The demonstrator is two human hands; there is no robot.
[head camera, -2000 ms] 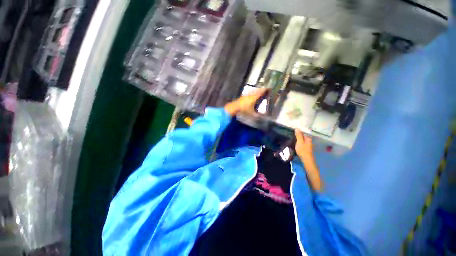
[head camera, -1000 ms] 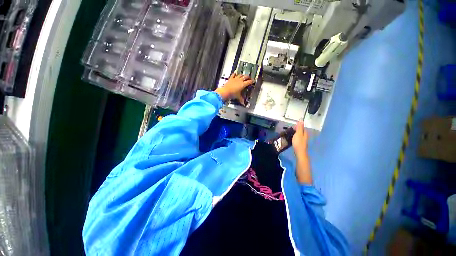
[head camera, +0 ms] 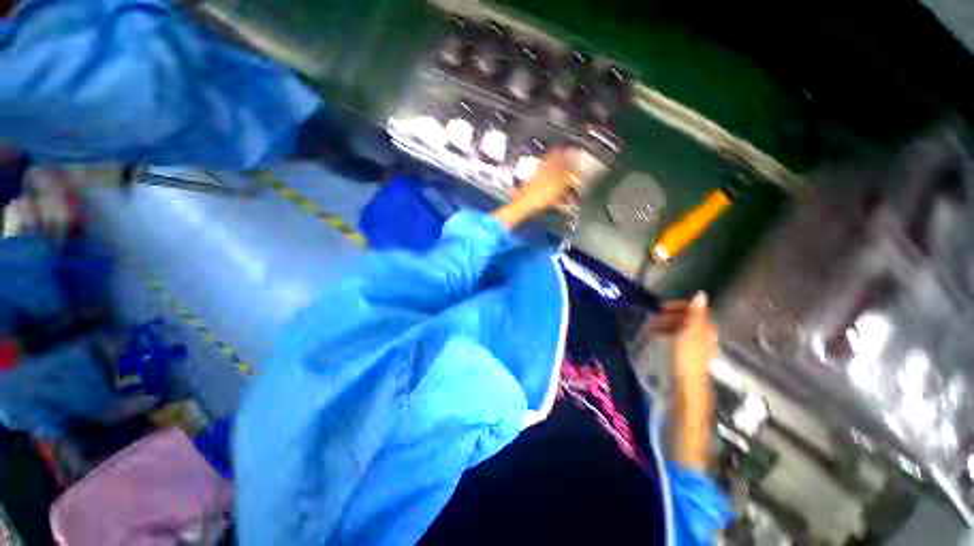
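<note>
The view is blurred by motion. A clear blister tray (head camera: pixel 454 137) holding several dark units with pale patches lies on the green surface. My left hand (head camera: pixel 547 183) is at the tray's near right corner, beside a pale patch; its grip is too blurred to tell. My right hand (head camera: pixel 692 325) is low at the right, its fingers closed on a dark handheld unit (head camera: pixel 664 316), partly hidden and blurred. An orange-yellow screwdriver (head camera: pixel 692 226) lies between the hands, beside a round silvery dish (head camera: pixel 635 199).
A tall stack of clear trays (head camera: pixel 876 331) stands at the right. Part of the machine (head camera: pixel 785 469) shows at the lower right. A blue stool (head camera: pixel 404 213) is beyond my left sleeve. A person in a blue smock (head camera: pixel 150 85) is at the upper left.
The view has swung from the machine to the blister tray and screwdriver. My left hand has left the machine bed and is now at the tray; my right hand still holds a dark unit.
</note>
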